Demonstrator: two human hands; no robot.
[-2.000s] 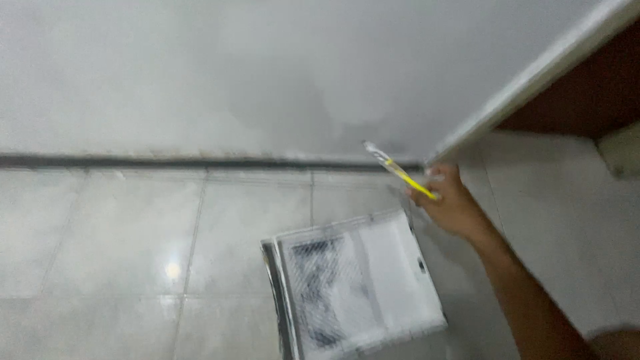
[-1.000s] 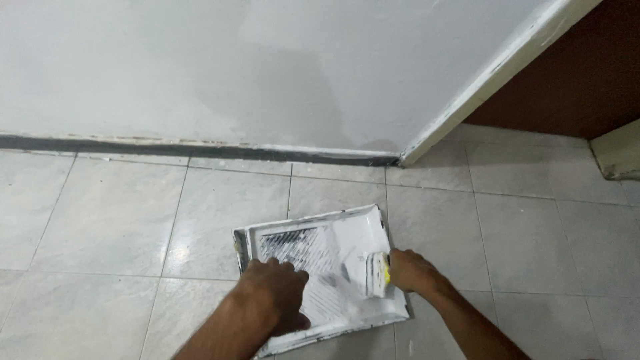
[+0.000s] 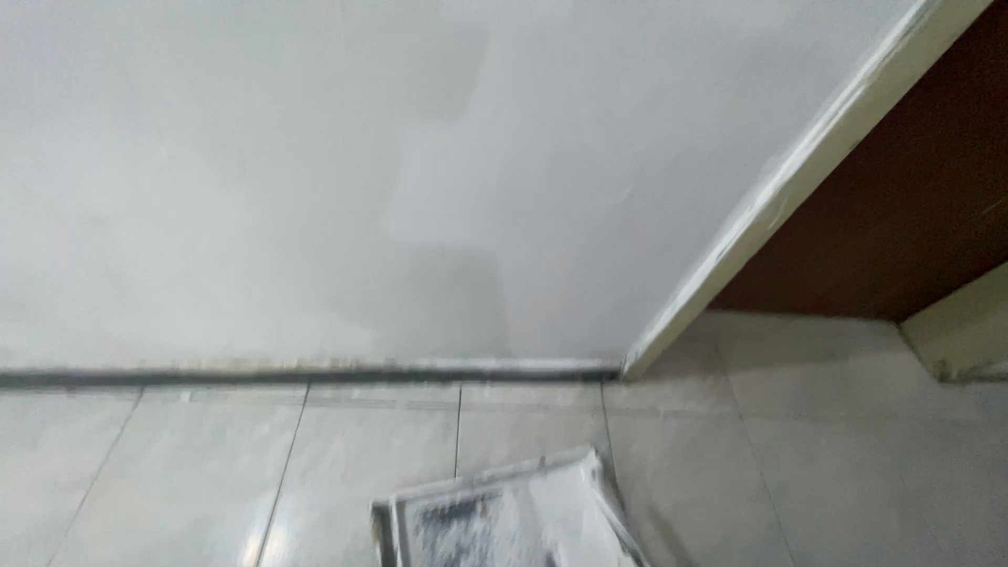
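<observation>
Neither my left hand nor my right hand is in the frame of now. A paint tray (image 3: 575, 504), white and smeared with paint, lies on the tiled floor at the bottom centre, cut off by the lower edge. Dark patches show on its ribbed part. Above it rises a wall (image 3: 315, 197) with paler and greyer patches of paint. The paintbrush is out of view.
A dark skirting strip (image 3: 315, 377) runs along the foot of the wall. At the right stand a cream door frame (image 3: 756, 228) with white paint on its edge and a dark brown door (image 3: 890, 213). Grey floor tiles (image 3: 378, 441) spread below.
Both hands, which were at the tray one second ago, and the yellow-handled brush held by my right hand have left the view. The view has shifted up, so the tray sits lower.
</observation>
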